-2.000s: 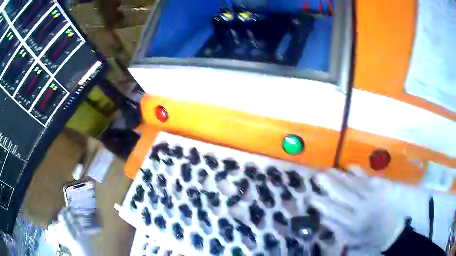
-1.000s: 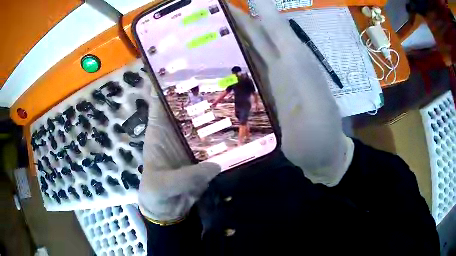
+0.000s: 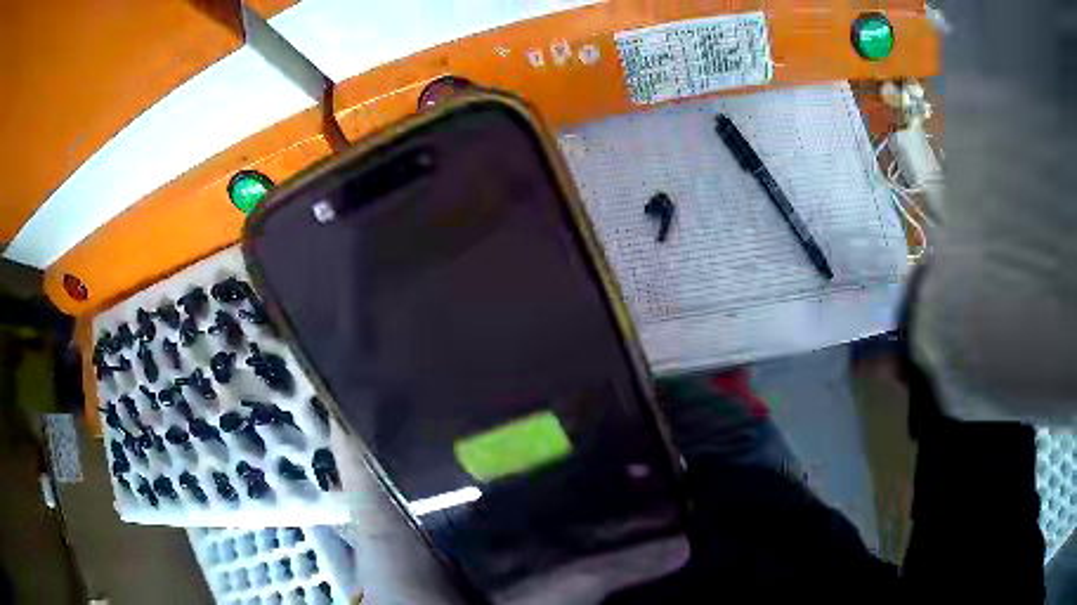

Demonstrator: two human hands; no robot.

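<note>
A large smartphone [image 3: 472,343] with a dark screen and one green patch is held upright and tilted in the middle of the view. My left hand [image 3: 396,550], in a white glove, is mostly hidden behind the phone's lower left edge and holds it. My right hand and forearm [image 3: 1004,260] are a blurred grey-white shape at the right edge, off the phone; the fingers are not clear.
A white foam tray [image 3: 224,508] of black earbuds lies left, with another tray [image 3: 254,567] below. A gridded sheet [image 3: 709,296] bears a black pen [image 3: 774,195] and one black earbud [image 3: 660,216]. The orange ledge [image 3: 154,254] has green buttons. A white cable [image 3: 903,154] lies right.
My right hand has left the phone and moved to the right, uncovering the earbud on the sheet. The phone looks larger and its screen has turned from a picture chat to mostly dark.
</note>
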